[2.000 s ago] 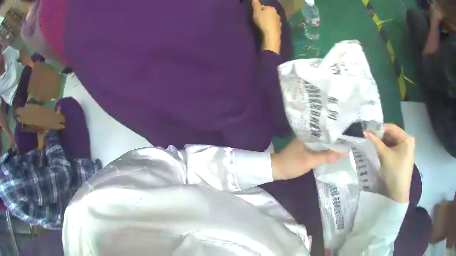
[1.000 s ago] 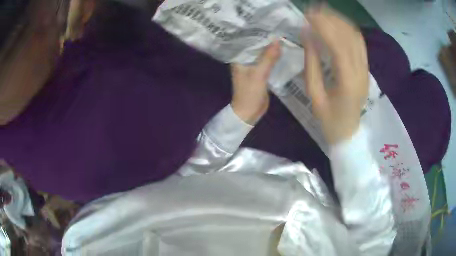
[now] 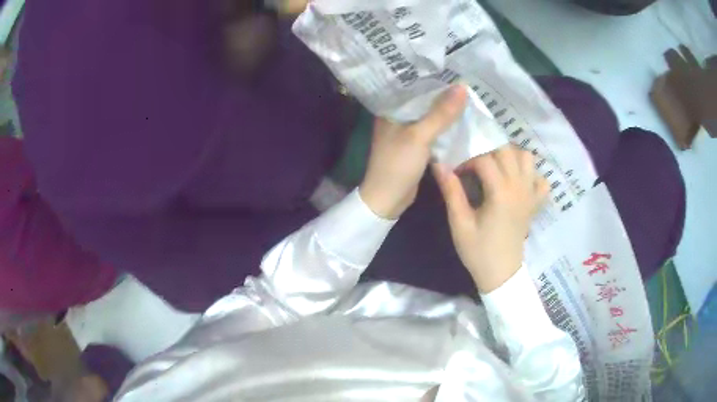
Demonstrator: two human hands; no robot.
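A long newspaper wrap [image 3: 609, 235] with black print and red masthead characters runs from the top centre down to the lower right, across the purple-clothed lap. Its upper end is crumpled and folded. My left hand [image 3: 405, 153] grips the folded part, thumb on top. My right hand [image 3: 495, 204] is just to the right, with thumb and fingertips at the lower edge of the white fold; its fingers are bent. A small dark patch shows at the paper near the top; I cannot tell if it is the panel.
A person in purple [image 3: 173, 141] fills the upper left, close to my left arm. Brown cardboard pieces [image 3: 678, 102] lie on the white surface [image 3: 629, 71] at the upper right. Thin yellow cord [image 3: 668, 322] lies over the green floor at the right. Magenta clothing [image 3: 47, 243] is at the left edge.
The view has turned down from the neighbour and floor. My right hand has come down from the wrap's top to the fold's lower edge. More of the wrap's strip shows at right.
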